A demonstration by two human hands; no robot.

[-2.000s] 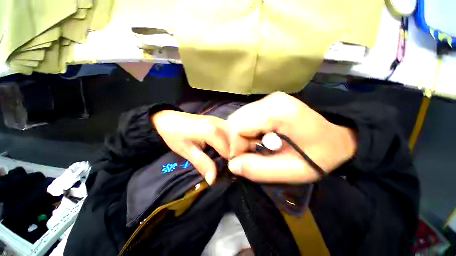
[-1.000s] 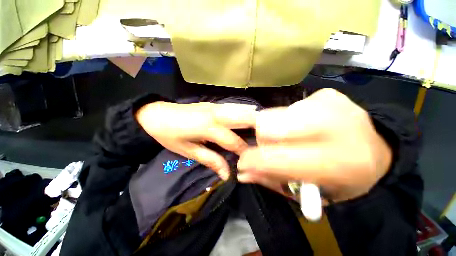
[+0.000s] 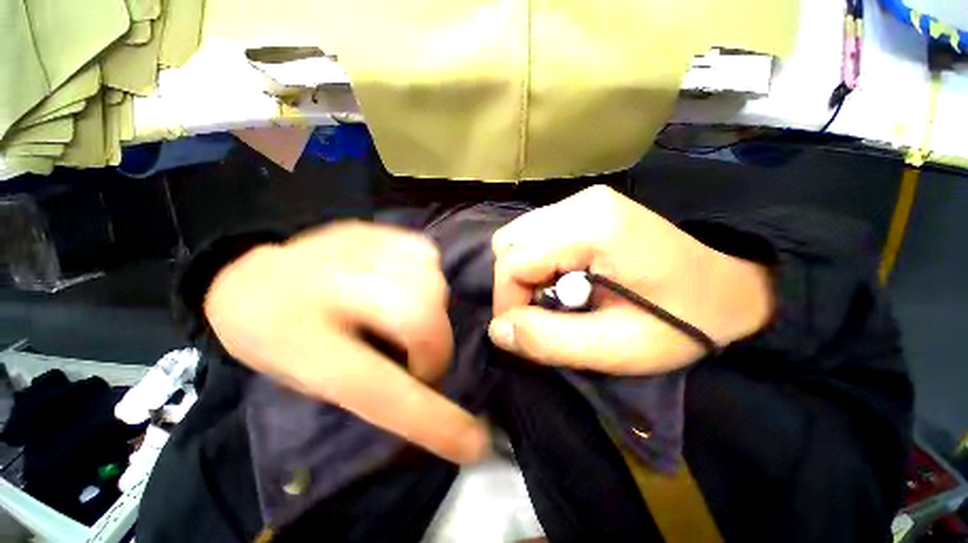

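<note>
My right hand (image 3: 626, 281) is closed around a white-ended hand tool (image 3: 574, 288) with a dark cord running over the hand; its tip is hidden. My left hand (image 3: 340, 329) is slightly blurred, its index finger stretched toward the black jacket front (image 3: 531, 424). I cannot tell whether it holds anything. The dark grey-purple apron (image 3: 318, 456) lies under and around both hands. The yellow-tan sewn panel (image 3: 467, 117) lies beyond my hands with its seam vertical and its flap hanging over the table edge. Neither hand touches it.
Stacked cut pieces (image 3: 69, 90) lie at the far left of the white table (image 3: 202, 108). A pink-handled tool (image 3: 852, 48) and part of a blue-rimmed tray (image 3: 921, 19) show at upper right. A pale bin (image 3: 90, 371) with dark and white cloth stands at lower left.
My left hand has moved away from my right hand, toward the lower left. My right hand has turned and shifted left, with the tool's white end now higher. The apron's left flap now covers the brown lining.
</note>
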